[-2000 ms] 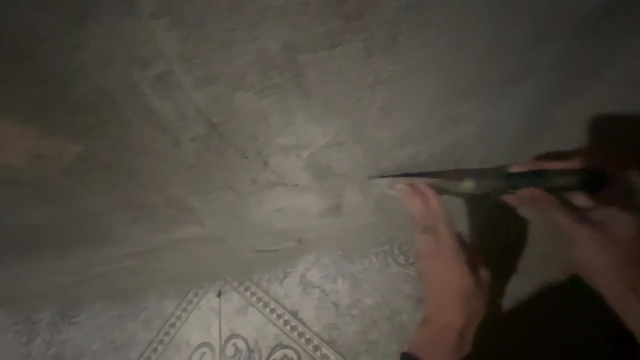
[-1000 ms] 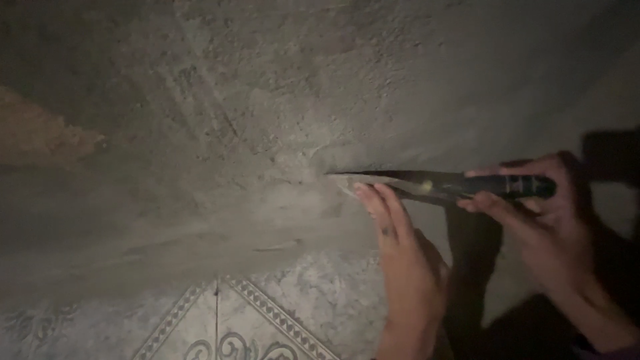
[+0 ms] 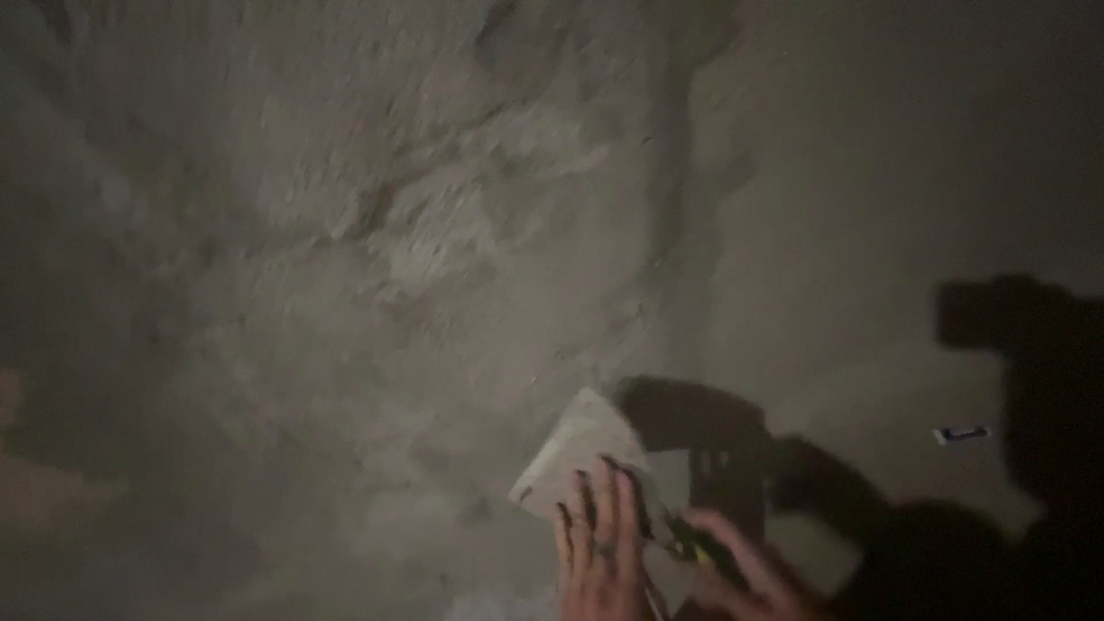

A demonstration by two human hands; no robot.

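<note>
A trowel with a flat, pale blade (image 3: 582, 448) lies against a rough grey plastered wall (image 3: 517, 302), one blade corner pointing up. My right hand (image 3: 746, 573) is wrapped around its dark handle (image 3: 711, 556), which has a yellowish mark. My left hand (image 3: 602, 539) rests flat on the blade with its fingers pointing up; a ring shows on one finger. Both wrists run off the bottom edge, and the picture is dim and somewhat blurred.
A ridge and a crack-like hollow (image 3: 371, 211) run across the plaster above the trowel. Dark shadows cover the lower right. A small blue and white piece (image 3: 962, 434) is at the right. A brownish patch (image 3: 43, 492) shows at the left.
The trowel has turned from edge-on, pointing left, to its broad face showing with a corner up. My left hand now lies across the blade. The view has shifted and the patterned tiles are out of sight.
</note>
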